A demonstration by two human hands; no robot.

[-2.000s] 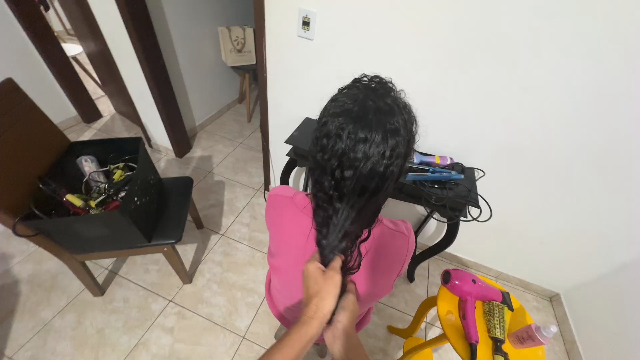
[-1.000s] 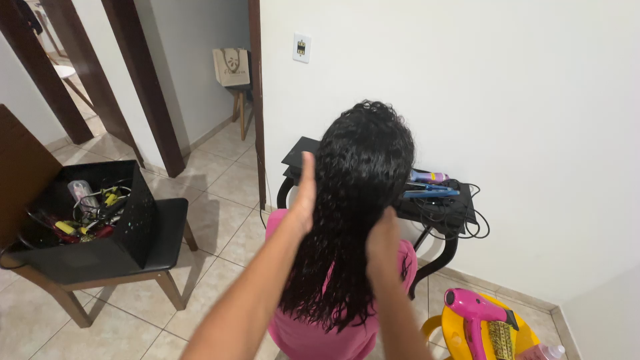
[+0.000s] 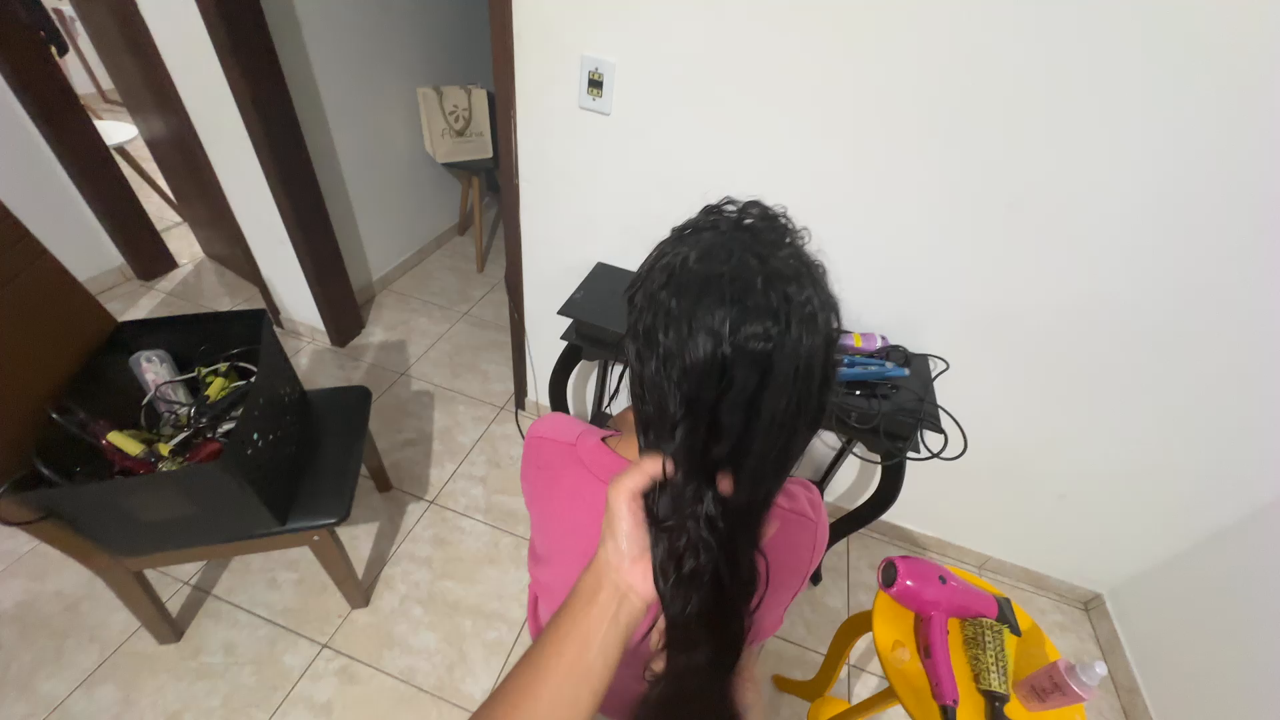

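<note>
A person in a pink top (image 3: 565, 500) sits with their back to me, long dark curly hair (image 3: 735, 330) hanging down behind. My left hand (image 3: 632, 530) is closed around the gathered hair at about neck height, thumb on the near left side and fingertips showing through the strands. Lower down, my right hand (image 3: 748, 685) is mostly hidden behind the hair at the bottom edge; only a blurred bit of skin shows, so its grip cannot be made out.
A black table (image 3: 890, 425) by the wall bears a blue hair straightener (image 3: 870, 370) and cords. At lower right, a yellow stool (image 3: 895, 650) holds a pink hair dryer (image 3: 935, 590), a round brush (image 3: 988, 655) and a bottle (image 3: 1055, 685). A black box (image 3: 270, 430) of tools sits on a chair (image 3: 345, 440).
One second ago both hands were apart at the sides of the hair, which hung spread out. Now my left hand has closed around it, drawing it together, and my right hand is lower, behind it.
</note>
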